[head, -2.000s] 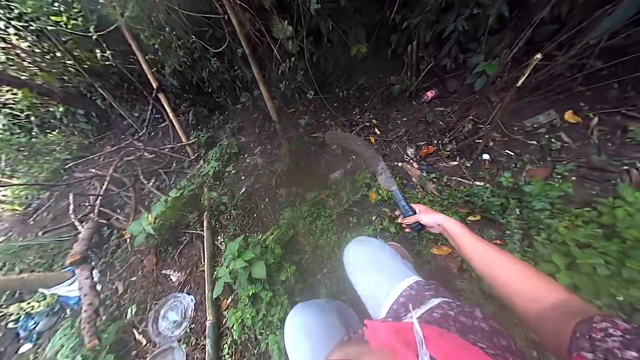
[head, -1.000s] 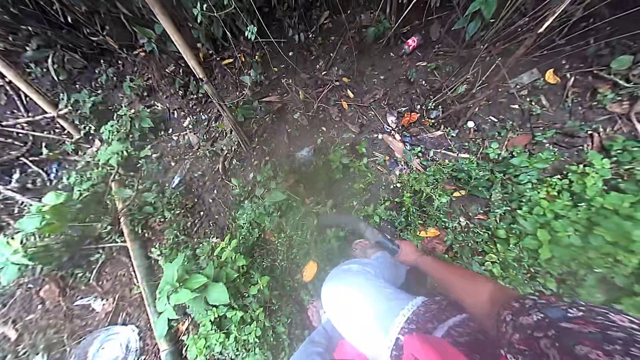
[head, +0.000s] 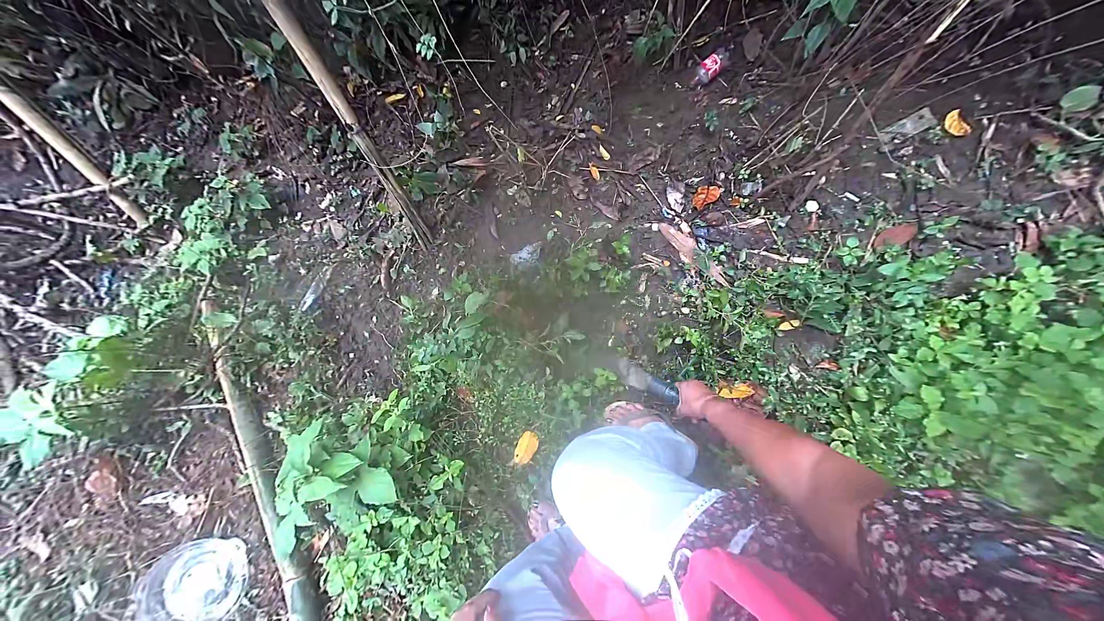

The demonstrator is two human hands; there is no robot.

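My right hand (head: 697,399) grips the dark handle (head: 664,388) of a curved blade tool, a sickle or machete, low over the weeds beside my foot. Its metal blade (head: 634,373) blurs into the greenery, so its tip cannot be made out. At the bottom edge, part of my left hand (head: 476,606) shows by my light-coloured trouser leg (head: 535,573); its fingers are mostly out of frame. Low green weeds (head: 509,345) grow in front of my sandalled feet.
A bamboo pole (head: 250,440) lies along the left, near a clear plastic container (head: 194,578). Another pole (head: 345,112) slants down from the top. A bottle with a red label (head: 711,67) lies on dark soil. Leafy plants (head: 975,362) cover the right side.
My right hand has brought the tool down and nearer to my legs; the long curved blade, plain two seconds ago, is now blurred. The view has shifted.
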